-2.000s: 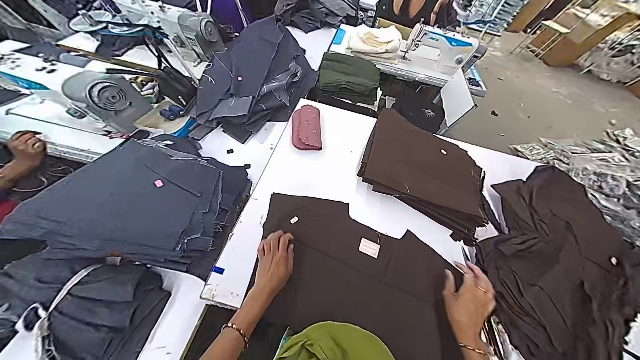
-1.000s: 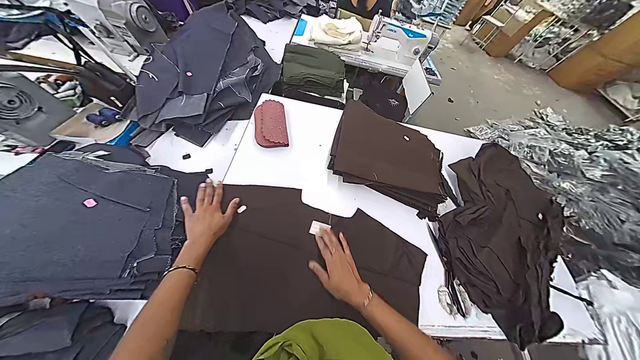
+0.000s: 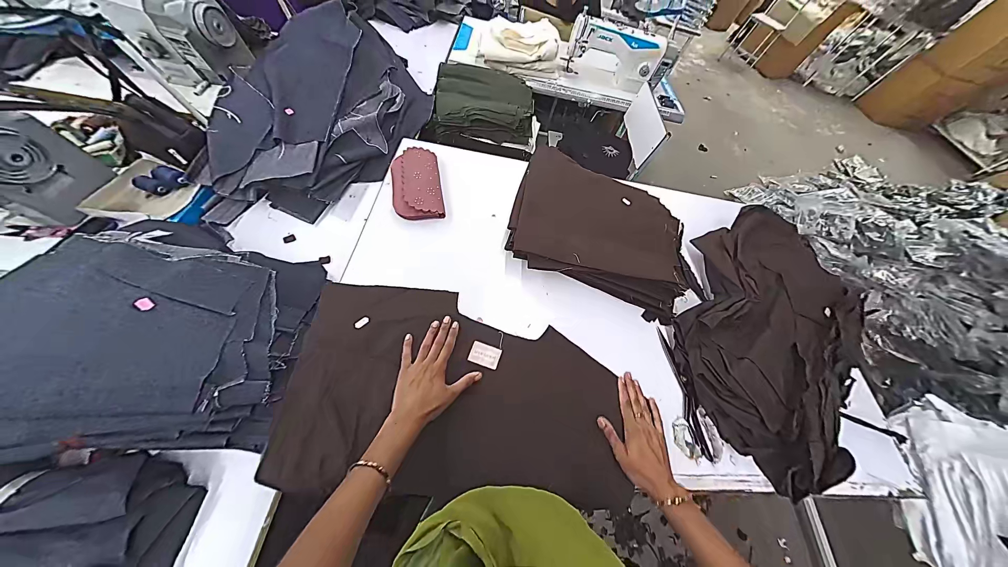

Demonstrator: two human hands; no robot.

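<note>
A dark brown cut garment panel (image 3: 520,417) lies flat on the white table (image 3: 465,252), its neckline notch facing away from me. My left hand (image 3: 429,374) rests flat on it, fingers apart, just left of a small pale label (image 3: 484,355). On the panel's right edge lies my right hand (image 3: 639,441), palm down and holding nothing. A small white sticker (image 3: 361,322) marks the panel's upper left. Beyond it sits a stack of brown cut pieces (image 3: 602,220); crumpled brown fabric (image 3: 776,339) heaps at the right.
Grey-blue fabric stacks (image 3: 118,339) fill the left side, with another pile (image 3: 307,94) behind. A pink scalloped case (image 3: 418,183) lies near the table's far edge. Folded green fabric (image 3: 482,101) and a Jack sewing machine (image 3: 618,51) stand beyond. Plastic-wrapped goods (image 3: 921,268) lie at right.
My left hand has moved from the panel's upper left to beside the label. My right hand has left the label for the panel's right edge.
</note>
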